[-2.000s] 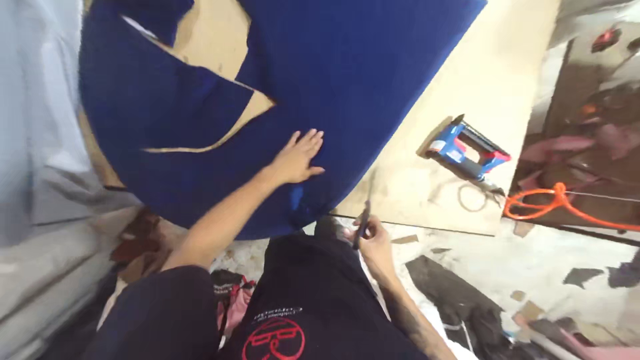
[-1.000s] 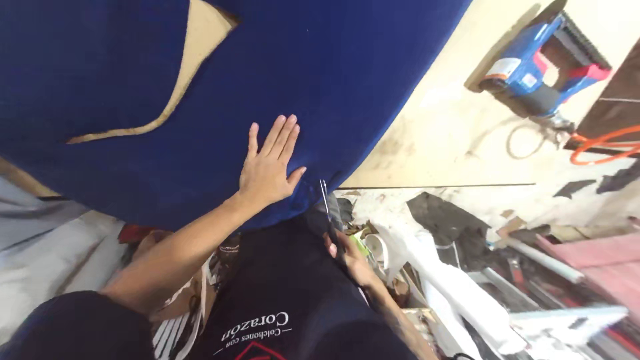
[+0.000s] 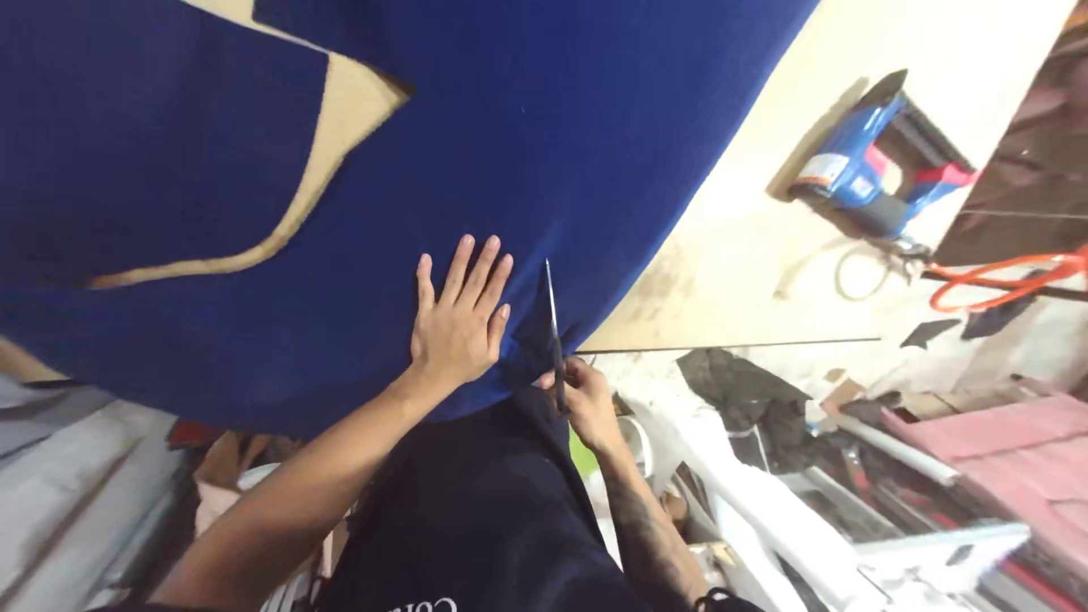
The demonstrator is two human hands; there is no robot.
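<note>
Navy blue fabric [image 3: 586,127] lies spread over a light wooden board [image 3: 731,280], with a curved cut opening at its left. My left hand [image 3: 459,327] rests flat on the fabric near its lower edge, palm down, fingers apart. Just right of it, my right hand [image 3: 586,404] grips a pair of scissors [image 3: 554,319] by the handles. One blade lies over the fabric, pointing away from me; where the other blade is cannot be made out. The fabric is puckered beside the blade.
A blue pneumatic stapler [image 3: 858,174] lies on the board at the right, joined to an orange air hose [image 3: 1003,285]. Below the board are dark fabric scraps [image 3: 744,404], a white frame [image 3: 943,552] and pink material [image 3: 1003,459]. Pale covered material [image 3: 85,493] is at the lower left.
My right hand has brought the scissors from beside the fabric's edge onto the fabric, close to my left hand. My left hand stays flat on the fabric. The view has shifted.
</note>
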